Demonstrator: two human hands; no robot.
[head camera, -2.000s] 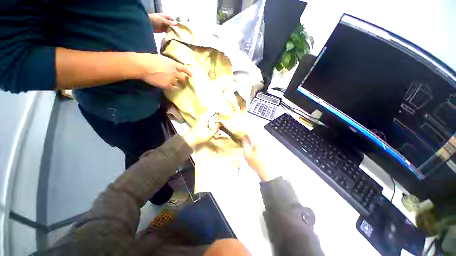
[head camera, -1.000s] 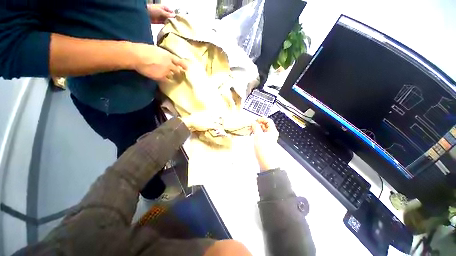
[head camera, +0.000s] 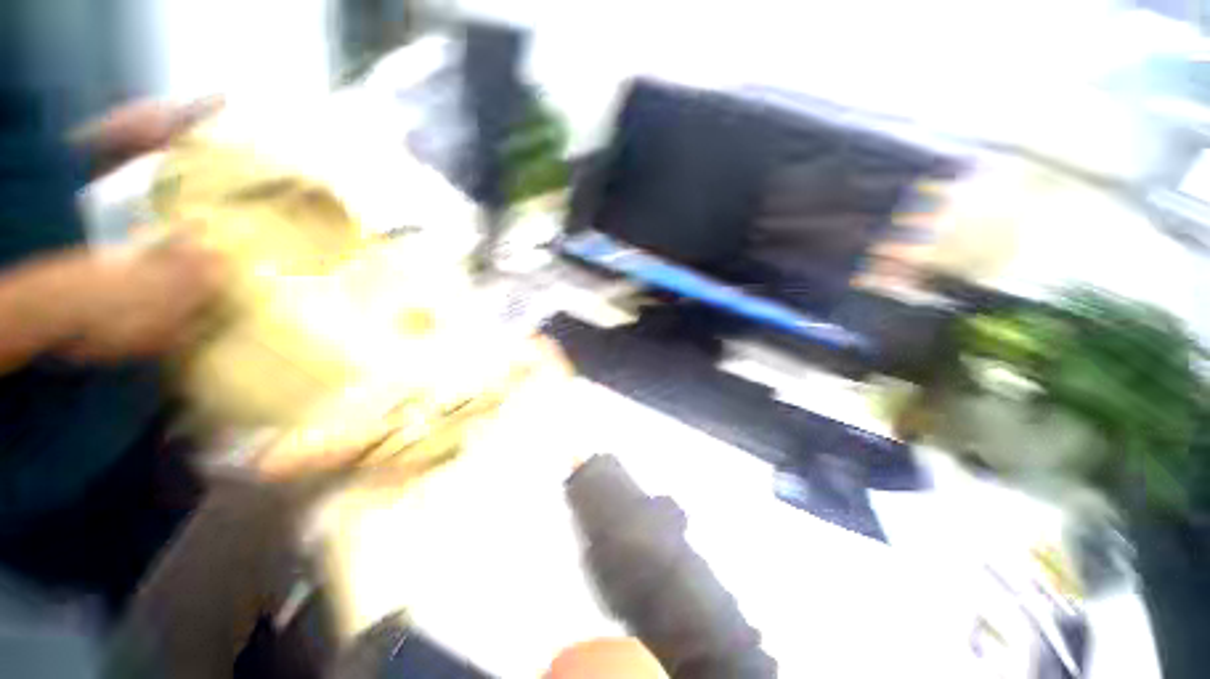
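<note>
The view is strongly blurred and overexposed. A khaki-tan sample garment (head camera: 285, 325) lies crumpled over the left end of the white desk. My left hand (head camera: 295, 454) is at the garment's near edge, smeared by blur; its grip is unclear. My right hand (head camera: 555, 378) is a washed-out patch right of the garment, above my dark sleeve; whether its fingers hold cloth cannot be told. Folds of the garment run between my two hands. Another person's hand (head camera: 159, 299) rests on the garment's left side, and that person's other hand (head camera: 139, 130) is at its far edge.
The monitor (head camera: 743, 212) stands behind the dark keyboard (head camera: 664, 371). A dark mouse pad (head camera: 833, 491) is right of it. A green plant (head camera: 1101, 385) is at far right, another (head camera: 535, 149) behind the garment. Blurred thin items (head camera: 1048, 597) lie at the desk's lower right.
The view has swung right, so garment, person and monitor appear further left; the right-hand plant and more desk now show. The image has become blurred. Whether my hands changed their hold is unclear.
</note>
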